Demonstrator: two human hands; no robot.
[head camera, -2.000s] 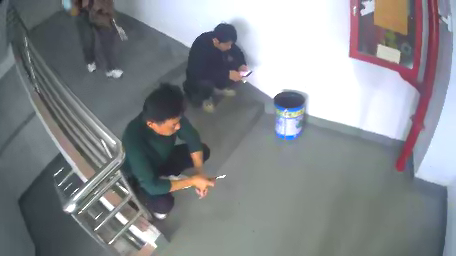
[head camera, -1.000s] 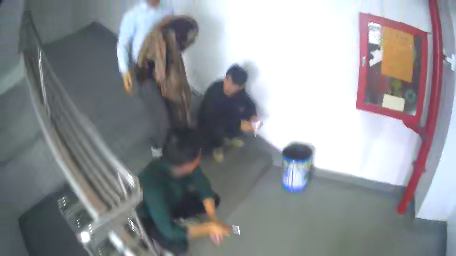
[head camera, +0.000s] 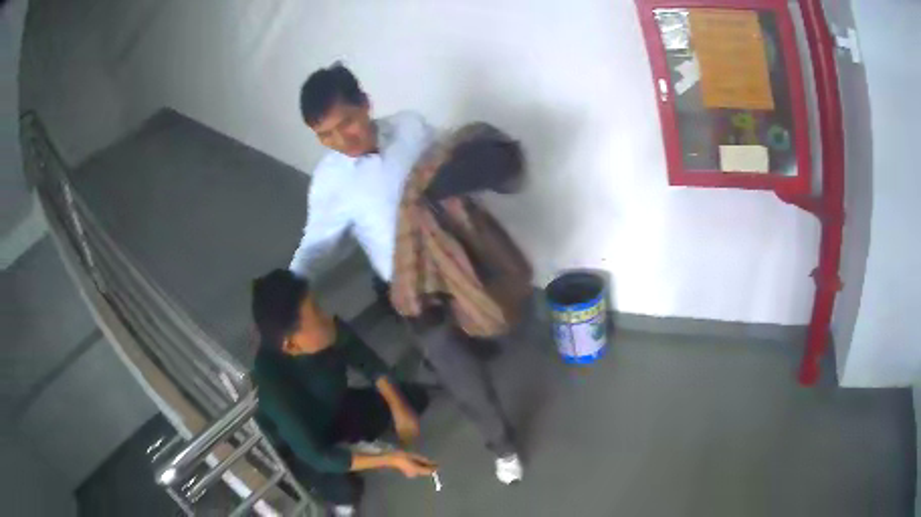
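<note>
Neither of my hands is in the picture. Nearest in front of me, a person in a dark green top (head camera: 308, 414) squats beside the stair handrail (head camera: 151, 343), a thin white stick (head camera: 437, 481) in the fingers of one hand. A person in a light blue shirt (head camera: 355, 207) stands just behind, with a brown checked jacket (head camera: 454, 252) over one arm. The crouching person in dark clothes is hidden behind this standing person.
A bucket with a blue-white label (head camera: 579, 328) stands on the grey floor by the white wall. A red-framed glass cabinet (head camera: 732, 96) hangs on the wall at the upper right. A red pipe (head camera: 828, 232) runs down beside it.
The person with the jacket has come down from the upper left to beside the squatting person and now blocks the crouching one. The squatting person's head has turned towards them. My view has shifted.
</note>
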